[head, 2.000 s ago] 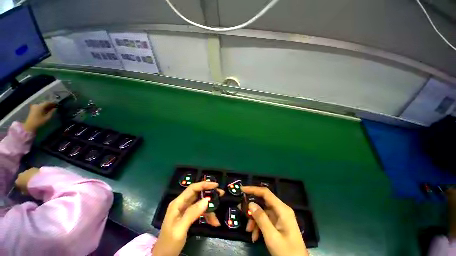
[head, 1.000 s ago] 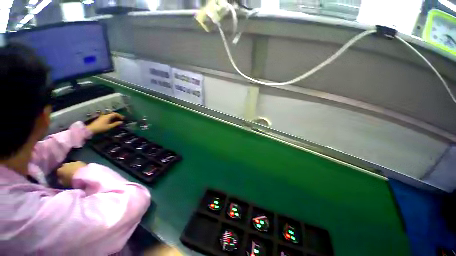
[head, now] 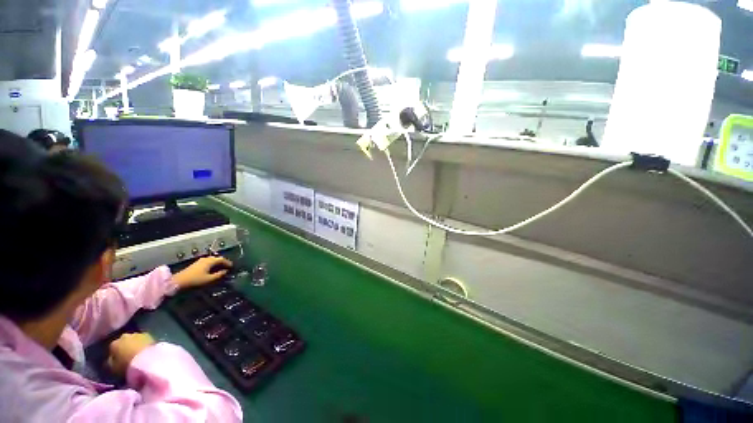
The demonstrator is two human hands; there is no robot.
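Neither of my hands is in the picture. The nearest thing in front of me is a black compartment tray (head: 245, 387) on the green bench mat (head: 363, 363), at lower left. It holds two rows of dark smartwatch bodies, among them one (head: 254, 363) with faint reddish marks at the near end. A co-worker's hand (head: 202, 272) rests just beyond the tray's far end, by a small shiny metal cluster (head: 260, 275). What those fingers hold cannot be told.
A co-worker in a pink coat (head: 157, 388) sits at left, before a monitor (head: 157, 161) and a pale instrument box (head: 182, 252). A grey partition (head: 528, 198) with a hanging white cable (head: 495, 232) borders the bench. Blue mat (head: 714, 412) shows at lower right.
The view has swung up and left. My hands, which held two lit watches over the nearer tray, and that tray have left the picture. The co-worker's tray remains in place.
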